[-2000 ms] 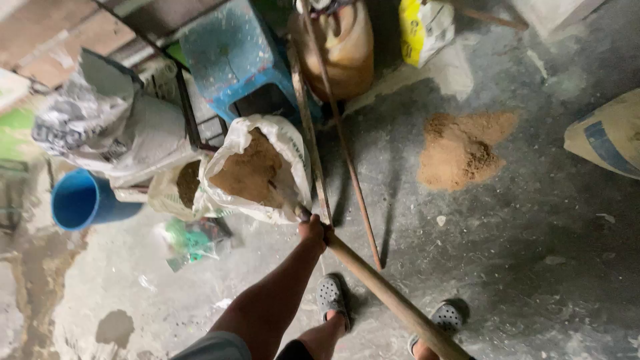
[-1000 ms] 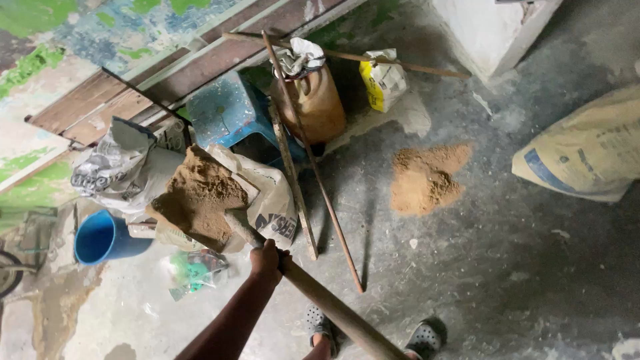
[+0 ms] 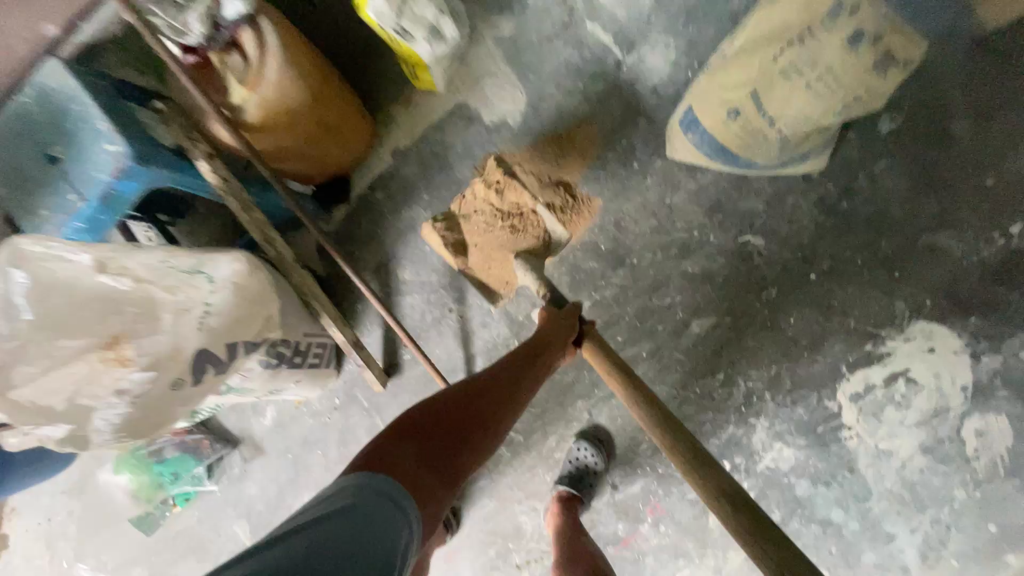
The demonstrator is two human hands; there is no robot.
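Note:
My left hand point(image 3: 562, 328) grips a long wooden-handled shovel point(image 3: 680, 440) low down, just above the blade socket. Brown sand point(image 3: 498, 220) is heaped on the blade, which overlaps a small pile of similar sand point(image 3: 580, 160) on the concrete floor; whether the blade touches the floor I cannot tell. The handle runs off the bottom right edge. My right hand is out of view. To the left lies a white woven sack point(image 3: 136, 336) with black lettering.
A blue plastic stool point(image 3: 60, 152), a brown jerrycan point(image 3: 296, 104), a wooden batten point(image 3: 272, 256) and a thin rod point(image 3: 352, 280) stand at left. A yellow-and-white bag point(image 3: 424, 32) is at the top, a beige sack point(image 3: 784, 96) at upper right. A clog-shod foot point(image 3: 586, 464) is below.
The loaded shovel has moved right, from over the sacks to the sand pile on the floor. Two seconds ago its blade was in the open white sack. The view has moved nearer the pile.

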